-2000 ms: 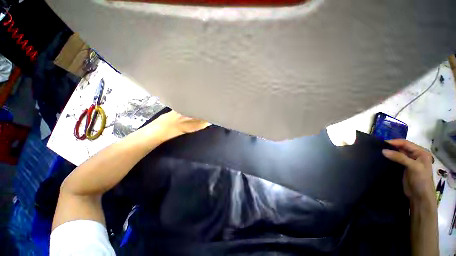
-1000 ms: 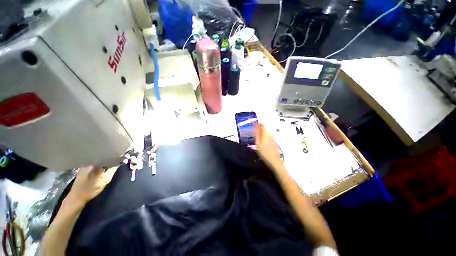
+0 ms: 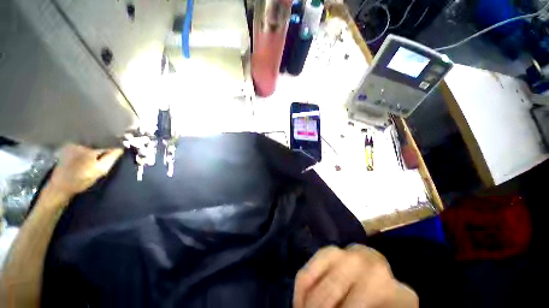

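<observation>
A black garment [image 3: 198,222] spreads over the machine bed and hangs towards me. Two small silvery prongs, the presser feet [image 3: 155,157], stand on it beside the off-white machine head [image 3: 54,78]. My left hand [image 3: 81,168] rests at the cloth's left part, near the feet; whether its fingers grip the cloth is hidden. My right hand [image 3: 355,280] is raised low in the picture, cut off by the bottom edge and blurred, with curled fingers; nothing shows in it. A lit smartphone [image 3: 306,129] lies just beyond the cloth's edge.
A pink bottle [image 3: 269,54] and dark thread cones [image 3: 298,42] stand behind the phone. A grey control panel [image 3: 394,81] and small yellow snips [image 3: 369,153] are at the right. The wood-edged table [image 3: 385,195] ends there; a red crate [image 3: 487,228] sits below.
The view has swung right. My right hand has left the garment's right edge, passed by the phone and come down nearer to me. The phone's screen looks different. My left hand stays on the cloth.
</observation>
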